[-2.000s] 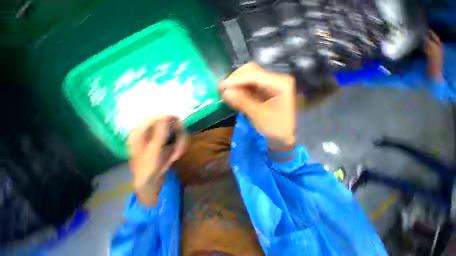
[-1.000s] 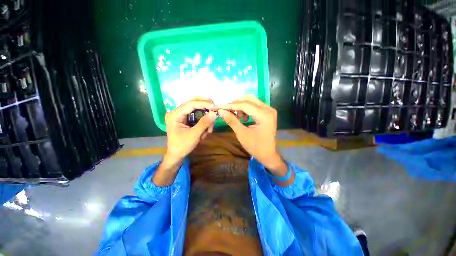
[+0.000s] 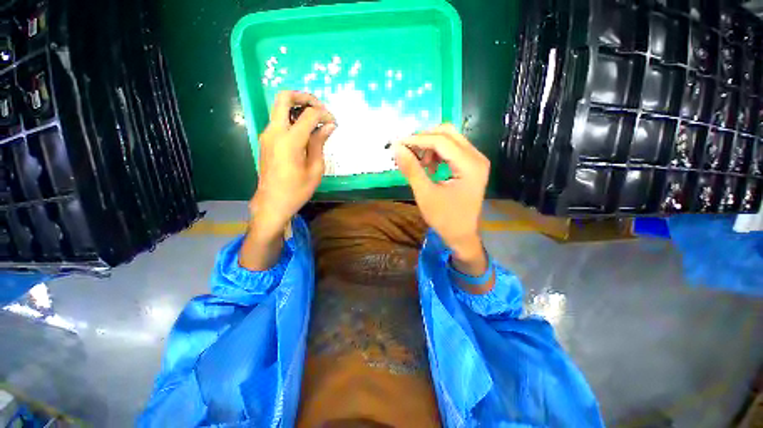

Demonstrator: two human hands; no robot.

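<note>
The light-green parts bin (image 3: 453, 71) lies in front of me with small white parts (image 3: 335, 67) spread in it, glared out in the middle. My left hand (image 3: 290, 155) is over the bin's left side, its fingers curled around a dark unit (image 3: 297, 112) that is mostly hidden by them. My right hand (image 3: 443, 171) is over the bin's lower right, thumb and index finger pinched together. A tiny dark spot shows at these fingertips; I cannot tell whether it is a held part. The hands are apart.
A stack of black blister trays (image 3: 615, 125) stands at the right, with glints in some pockets. Another stack (image 3: 125, 159) stands at the left, some pockets filled. The dark-green bench (image 3: 209, 100) runs between them. Blue cloth (image 3: 719, 251) shows at the right edge.
My hands were together at the bin's near edge and have moved apart, the left one up and left, still around the dark unit. The view has steadied since the blurred, tilted first frame.
</note>
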